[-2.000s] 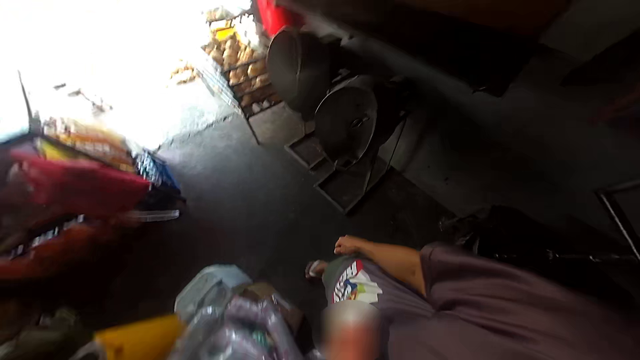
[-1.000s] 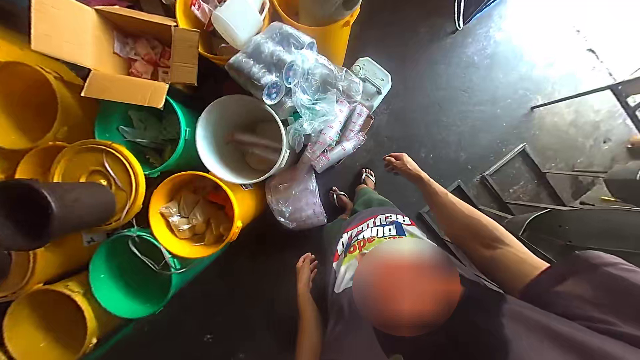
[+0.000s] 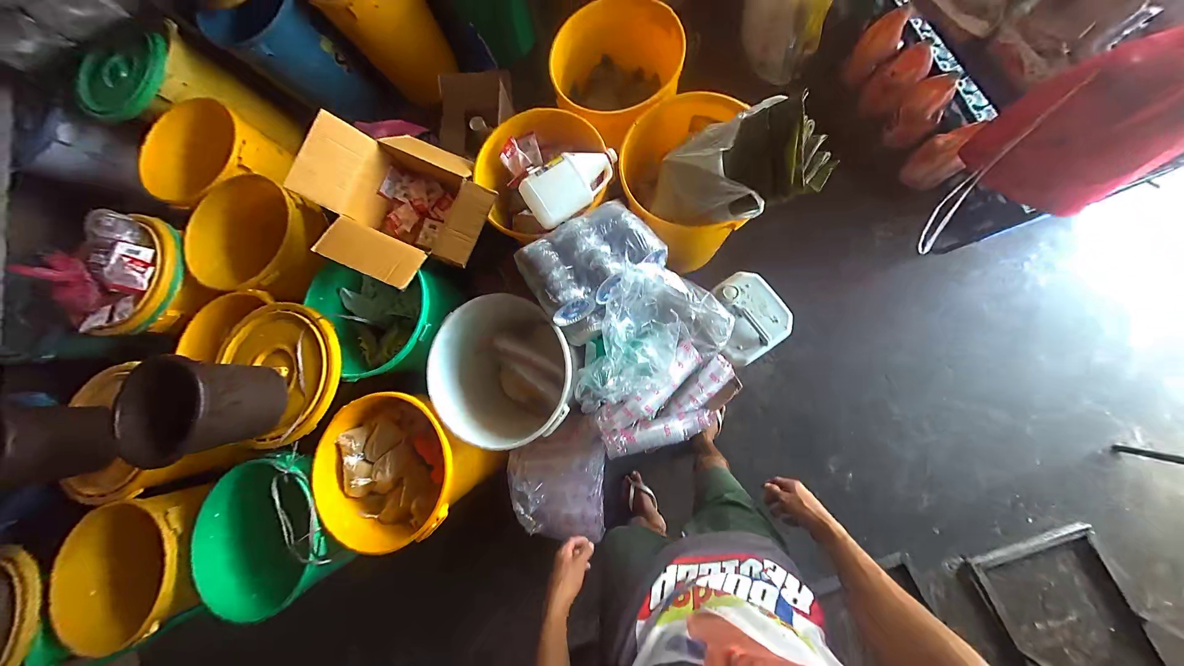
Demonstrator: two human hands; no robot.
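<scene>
My left hand (image 3: 571,558) hangs empty at my left side, its fingers loosely bent, just below a clear plastic bag (image 3: 557,481) on the floor. Out to my right, my right hand (image 3: 791,502) is also empty, its fingers loosely curled above the dark floor. Ahead of my feet, wrapped sleeves of cups (image 3: 659,433) lie beside clear film and packs of clear plastic cups or lids (image 3: 592,254). A white bucket (image 3: 442,370) with something long and pale inside stands left of them. Neither hand touches these things.
Yellow buckets (image 3: 338,499) and green buckets (image 3: 199,555) crowd the left. Among them is an open cardboard box (image 3: 338,176) of small packets. A white jug (image 3: 555,192) rests on a yellow bucket. A dark metal frame (image 3: 980,592) lies at lower right; red cloth (image 3: 1082,120) hangs at upper right.
The view has swung round to the buckets since two seconds ago and shifted again in the last second. My feet now stand apart, one forward beside the cup sleeves.
</scene>
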